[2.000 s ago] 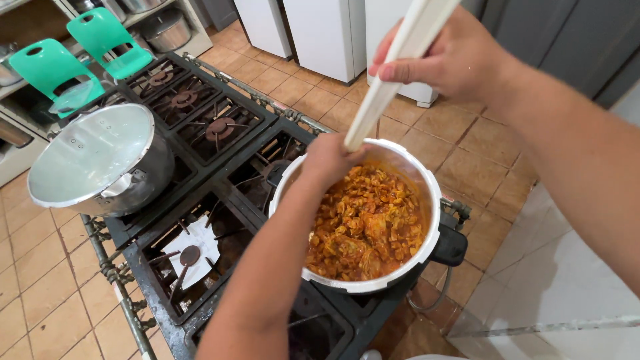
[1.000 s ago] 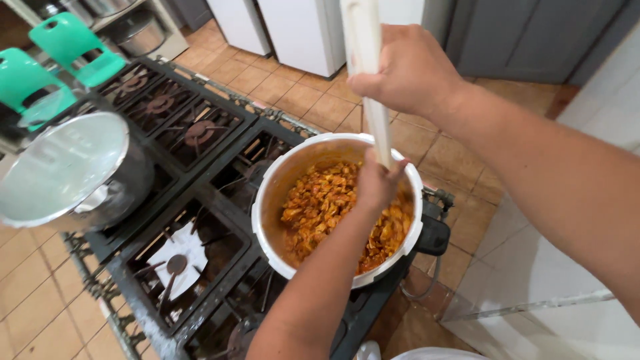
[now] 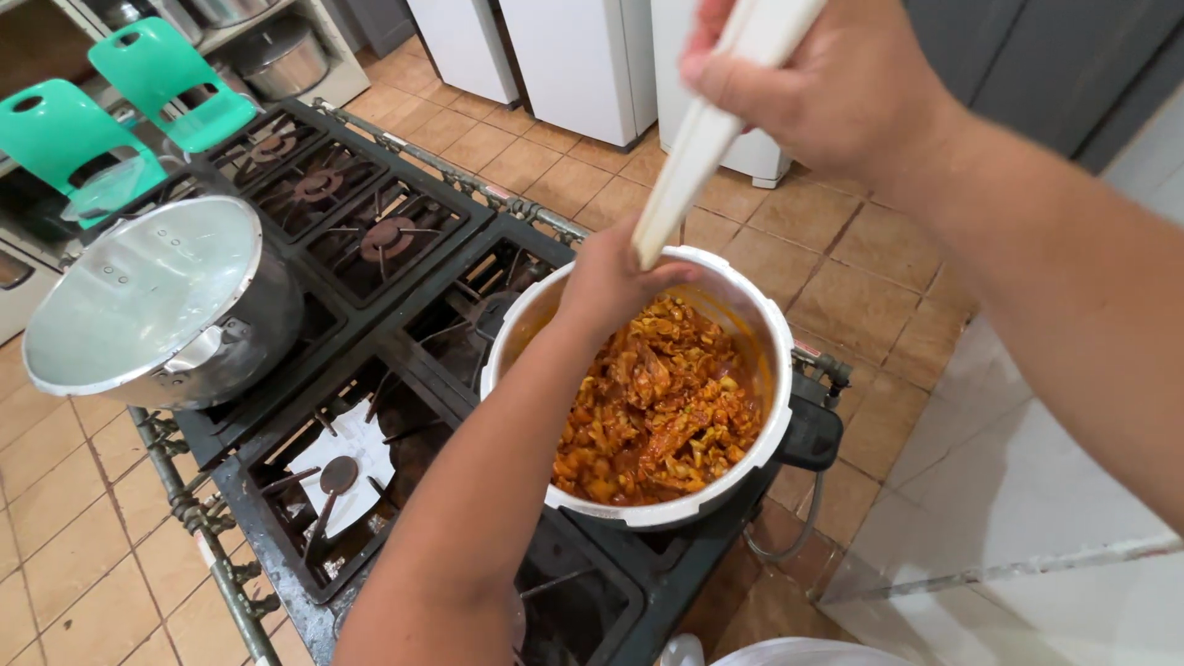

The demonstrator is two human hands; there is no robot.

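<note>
Both hands grip one long white paddle [image 3: 689,171] that slants down into a large metal pot [image 3: 779,370] with a black side handle. My right hand [image 3: 814,88] holds its upper shaft, above and beyond the pot. Lower down, my left hand [image 3: 615,277] is closed around the shaft just over the pot's far rim; the paddle's lower end is hidden behind this hand and in the food. Chopped, reddish-orange saucy food [image 3: 661,407], seemingly shredded meat, fills the lower part of the pot, which stands on the gas stove [image 3: 370,338].
A big aluminium pot [image 3: 231,356] with no lid stands on the stove's left side. Green plastic chairs [image 3: 79,139] are behind it. White appliances [image 3: 573,65] line the far side of the tiled floor. A white tiled wall or ledge [image 3: 1036,518] is at the right.
The paddle has swung from nearly upright one second ago to a stronger slant, its top leaning right. Both hands keep hold of it.
</note>
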